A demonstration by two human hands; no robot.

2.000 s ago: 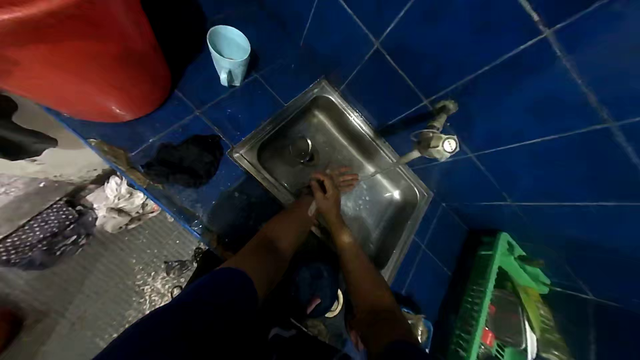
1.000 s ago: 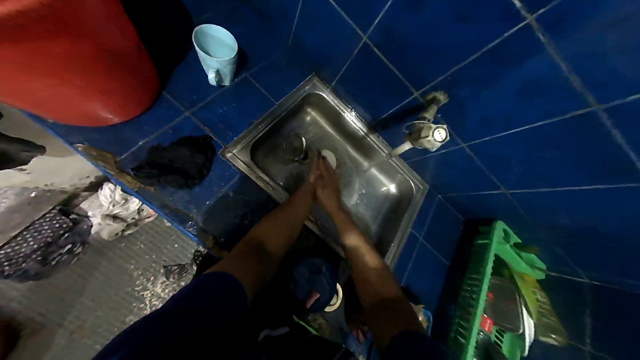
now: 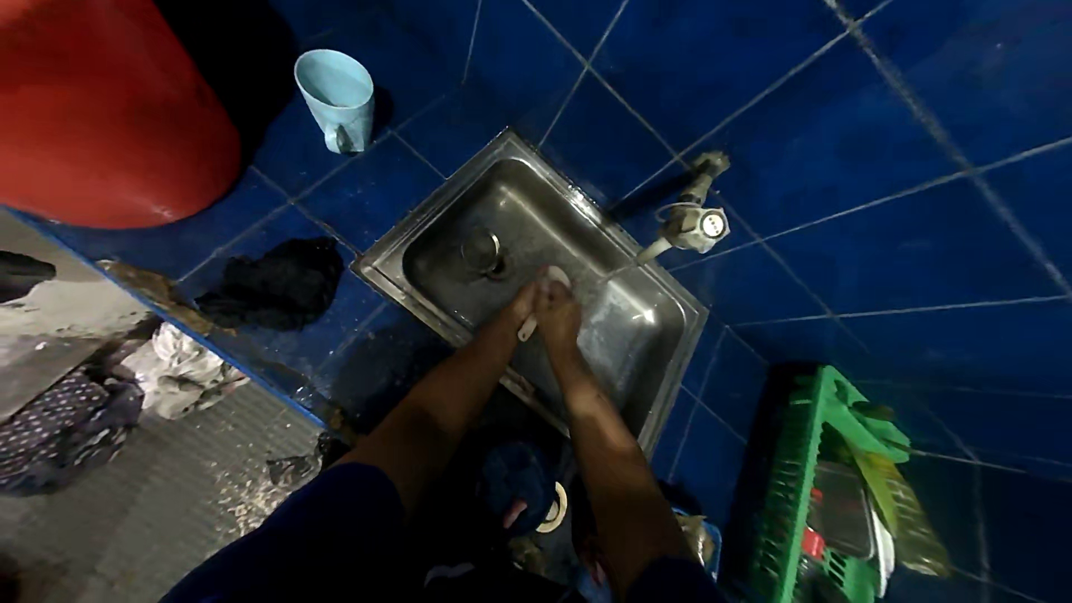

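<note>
Both of my hands are together over the stainless steel sink [image 3: 519, 201]. My right hand [image 3: 557, 314] closes around a pale, slim object [image 3: 527, 327], whose rounded end shows above the fingers and narrow end below; its kind cannot be told. My left hand [image 3: 525, 300] lies against it from the left, its fingers partly hidden. A thin stream of water seems to run from the tap [image 3: 691, 229] at the sink's upper right edge. Near the drain, left of my hands, is a round metal ring or strainer [image 3: 480, 249].
A light blue mug [image 3: 335, 96] and a large red container [image 3: 109, 117] stand on the blue tiled counter. A dark wet cloth [image 3: 272, 285] lies left of the sink. A green plastic basket [image 3: 791, 494] holding containers and packets is at the lower right. Crumpled cloths lie on the floor.
Two seconds ago my hands were rubbing together nearer the tap's stream; they then moved left toward the drain. A pale object now shows between them.
</note>
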